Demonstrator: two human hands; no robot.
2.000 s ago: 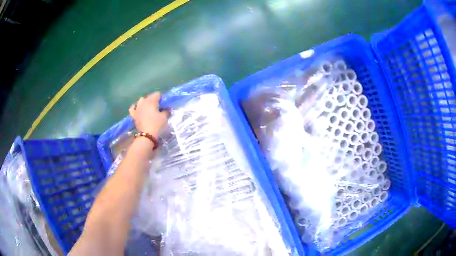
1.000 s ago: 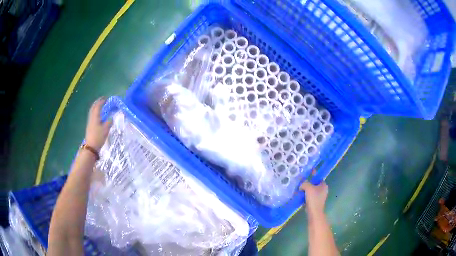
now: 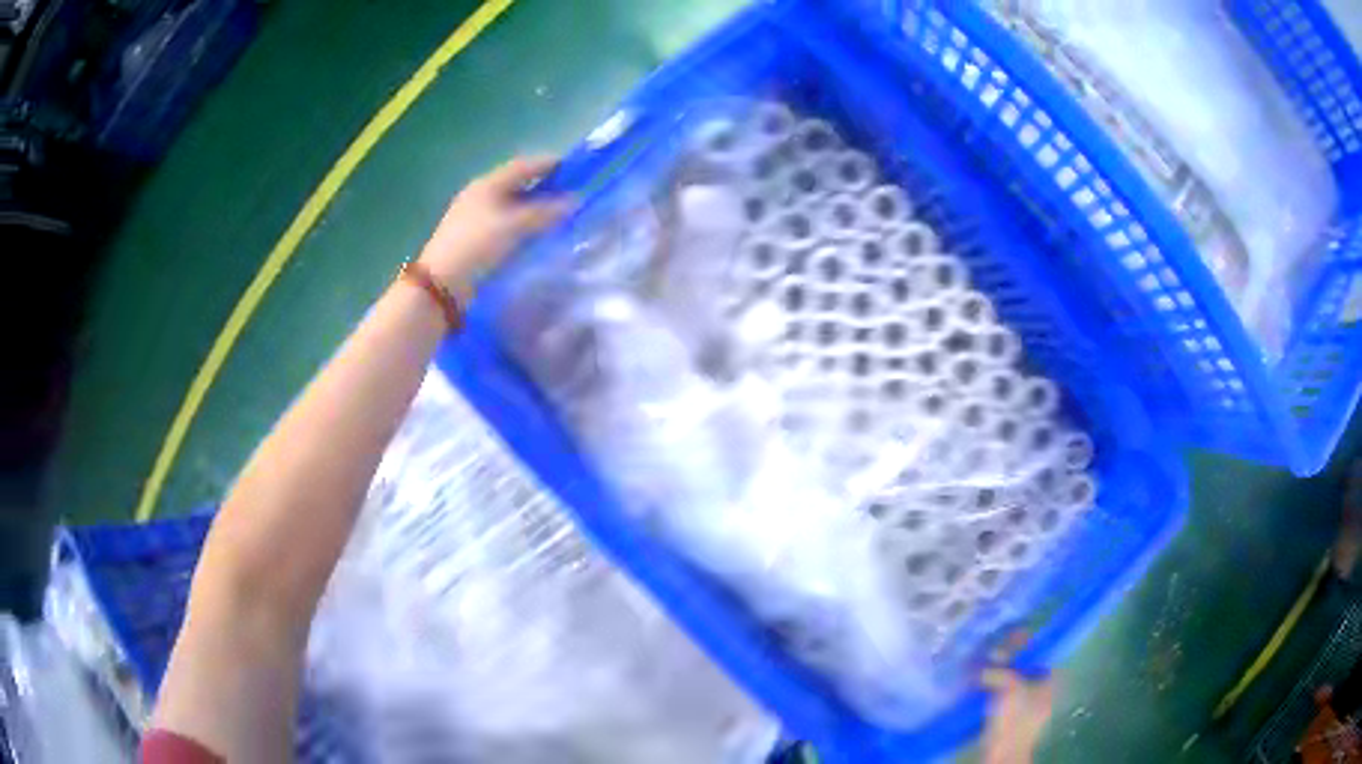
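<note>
A blue plastic crate (image 3: 598,523) holds rows of white tubular parts (image 3: 896,321), partly covered by a crinkled clear plastic bag (image 3: 717,478). My left hand (image 3: 493,227) grips the crate's rim at its far left end. My right hand (image 3: 1019,714) is at the near right end of the rim, small and cut off by the lower edge, with fingers over the rim. A second crate's film-covered contents (image 3: 493,597) lie to the lower left, partly hidden under the held crate's edge. The picture is blurred.
Another blue crate (image 3: 1105,194) with film-covered contents stands at the upper right. A blue crate (image 3: 142,575) is at the lower left. The green floor (image 3: 374,224) carries a yellow line (image 3: 254,299). Dark, unclear objects are at the upper left; a wire-like rack is at the lower right.
My left hand has moved from the film-covered crate to the rim of the crate of tubes. That crate looks larger and nearer and now overlaps the film-covered one. The camera view has also shifted.
</note>
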